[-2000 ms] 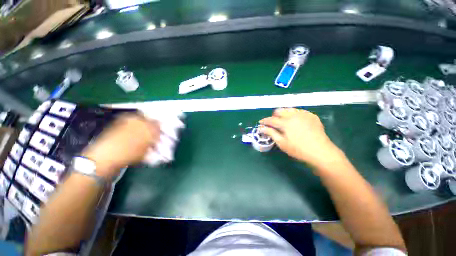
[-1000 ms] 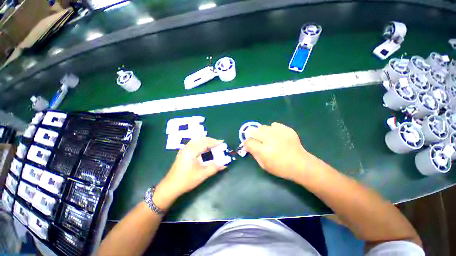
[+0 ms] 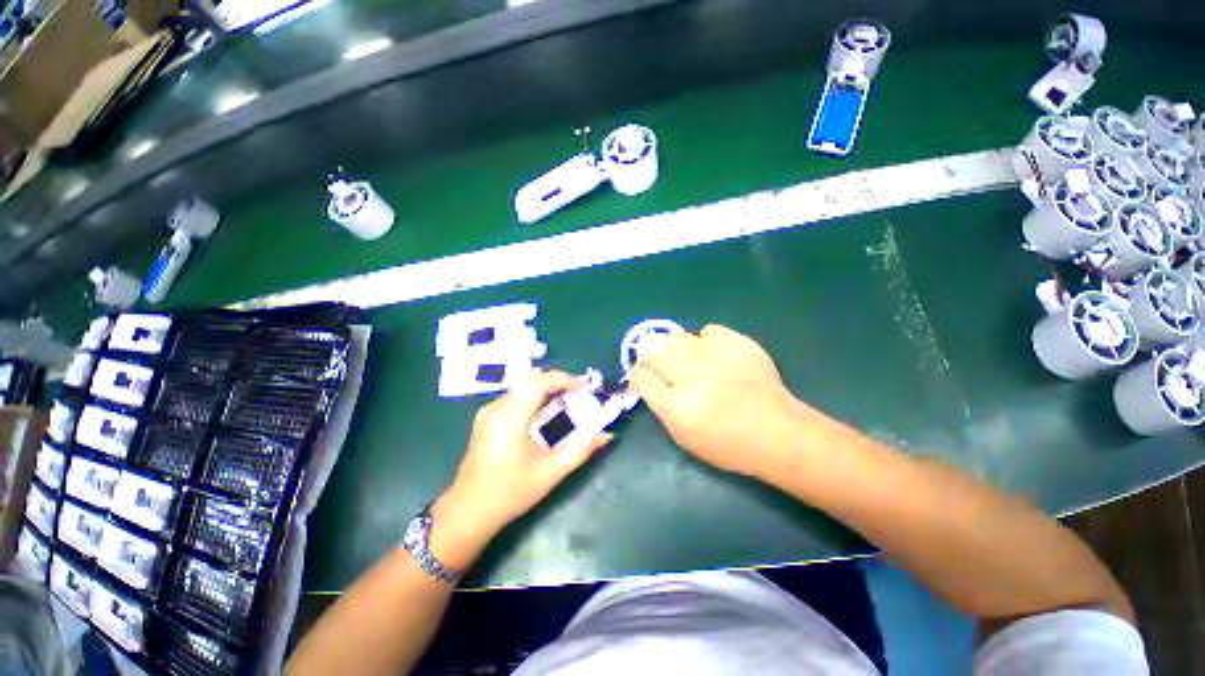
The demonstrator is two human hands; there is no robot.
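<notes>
My left hand point(image 3: 509, 442) holds a white handle shell point(image 3: 566, 419) with a dark window, just above the green surface. My right hand point(image 3: 707, 390) holds a white fan head point(image 3: 650, 346) by its near side, its round ring showing beyond the fingers. Thin dark wires show between shell and head, close to my right fingertips; whether the two parts touch is hard to tell. Two more white handle shells point(image 3: 486, 350) lie side by side on the surface beyond my left hand.
A black blister tray point(image 3: 251, 456) with handle shells stands at left. Many fan heads point(image 3: 1086, 333) are massed at right. Beyond the white stripe point(image 3: 555, 254) lie a joined unit point(image 3: 562, 188), a blue-faced unit point(image 3: 838, 112) and a single fan head point(image 3: 360, 210). A cardboard box point(image 3: 66, 66) is at the upper left.
My left hand has put down two shells and kept one, now brought to the fan head in my right hand. Since one second ago, the held shell has tilted slightly.
</notes>
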